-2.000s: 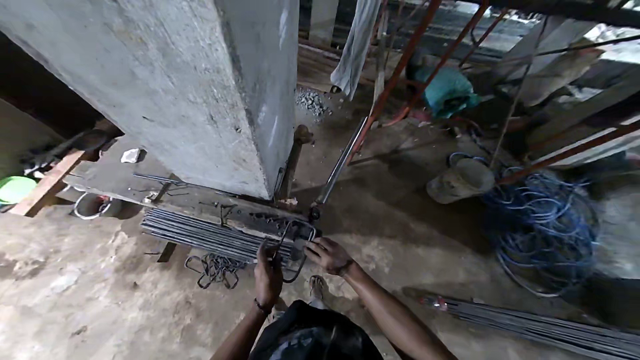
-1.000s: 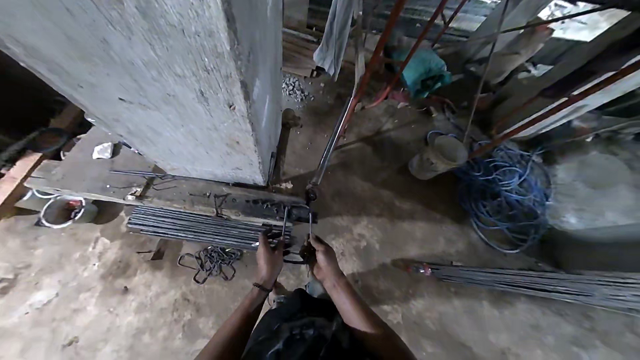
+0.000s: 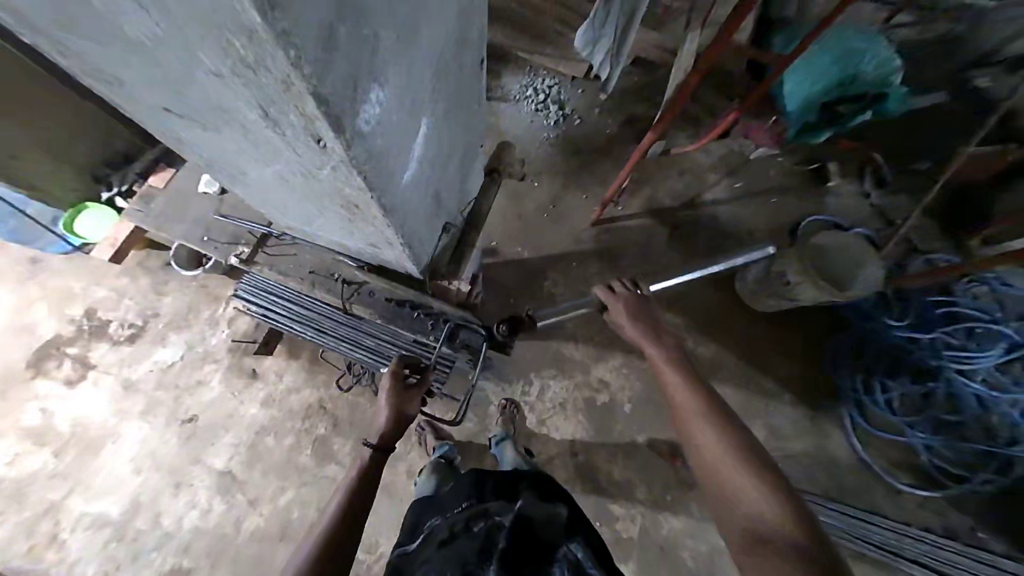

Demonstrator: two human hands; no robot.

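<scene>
My left hand (image 3: 406, 394) grips a bent steel rebar stirrup (image 3: 478, 376) at its lower left, over the right end of a bundle of straight steel rods (image 3: 336, 324). The stirrup's top reaches the right end of a low wooden bench (image 3: 300, 276), beside a dark metal pivot fitting (image 3: 510, 326). A long metal lever bar (image 3: 712, 270) runs from that fitting up to the right. My right hand (image 3: 630, 312) is closed around the middle of the bar. Several bent stirrups (image 3: 346, 372) lie on the ground below the rods.
A large concrete column (image 3: 320, 136) rises behind the bench. Red metal supports (image 3: 680, 112) stand at upper right. A dirty bucket (image 3: 812, 268) is near the bar's far end, with blue coiled hose or cable (image 3: 936, 384) beside it. More rods (image 3: 904, 532) lie at lower right.
My right hand has left the stirrup and taken hold of the lever bar. The bar, which pointed up and away before, has swung to the right. My left hand still holds the stirrup.
</scene>
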